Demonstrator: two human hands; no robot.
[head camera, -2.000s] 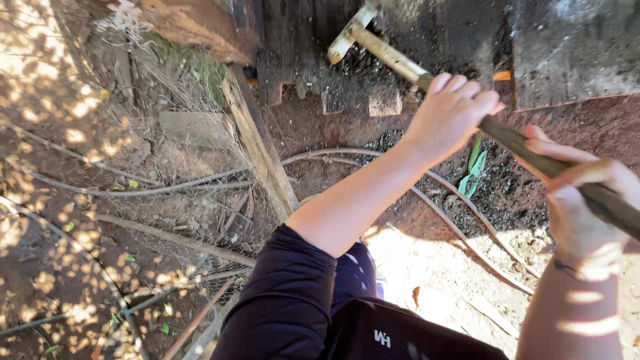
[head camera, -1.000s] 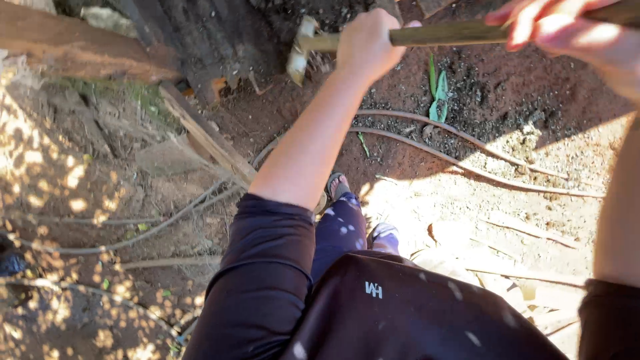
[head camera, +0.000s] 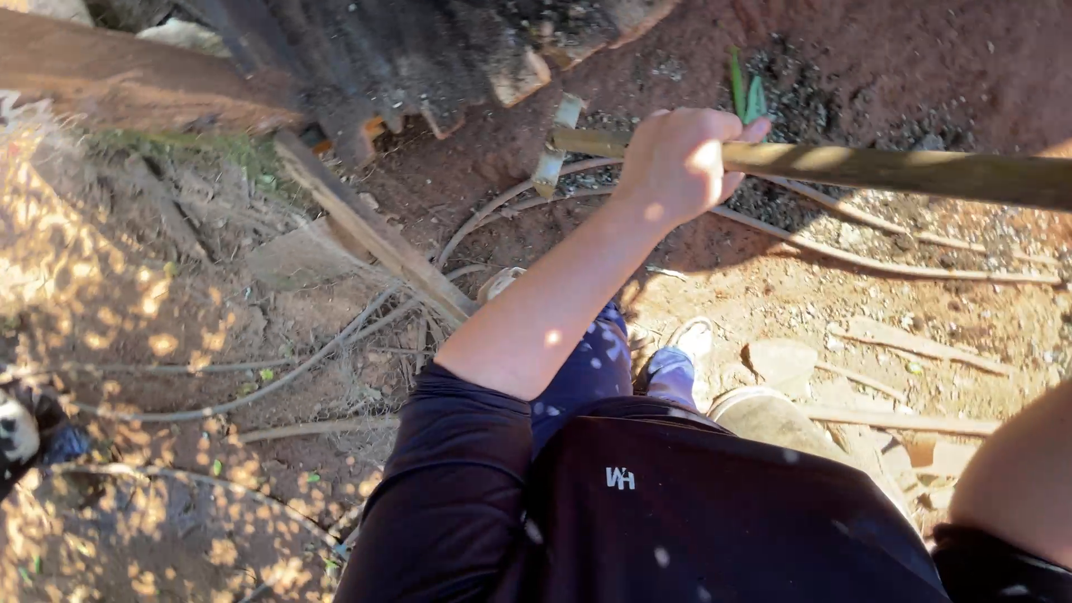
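Observation:
My left hand (head camera: 680, 166) is closed around the wooden handle of a hoe (head camera: 879, 172), a short way behind its head. The hoe's narrow metal head (head camera: 558, 146) is at the left end of the handle, over reddish soil by a looped hose (head camera: 846, 251). Whether the blade touches the ground cannot be told. The handle runs off the right edge. My right hand is out of frame; only part of the right arm shows at the lower right. A green leafy plant (head camera: 755, 99) stands just beyond my left hand.
Dark weathered boards (head camera: 394, 59) lie at the top, beside a thick wooden beam (head camera: 151, 75). A narrow plank (head camera: 377, 230) slants down from them. A bucket-like container (head camera: 775, 419) is close to my body, near my feet. More hoses or sticks cross the ground at left.
The hoe's head, over the dark boards two seconds ago, is now over the soil near the hose. My right hand has gone out of view. The view has shifted.

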